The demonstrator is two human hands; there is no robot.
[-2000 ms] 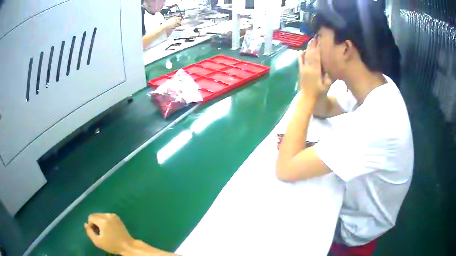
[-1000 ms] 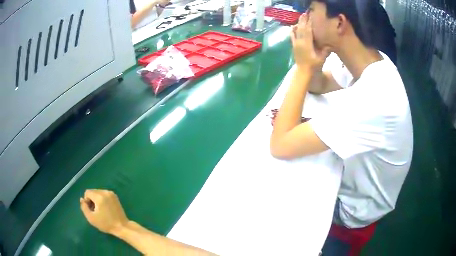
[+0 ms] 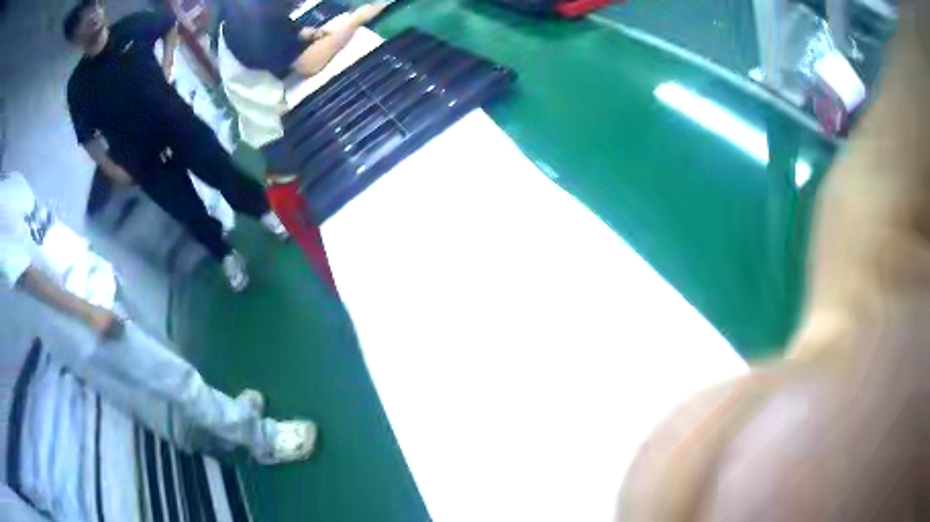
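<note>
A very large, blurred bare hand fills the lower right and right edge, close to the camera and cut off by the frame. By its place I take it as my right hand; its fingers cannot be made out, nor whether it holds anything. My left hand is not in view. The long white table covering runs from the bottom up to the black ribbed trays. The green belt lies along its right side.
Two people stand or walk on the left floor, one in dark clothes, one in light trousers. Another person's arm is beyond the black trays. A red object stands beside them. A clear bag with red contents is upper right.
The view has swung away from the seated person and red tray to the other end of the bench. The hand over the belt is gone from there; a large blurred hand now fills the right.
</note>
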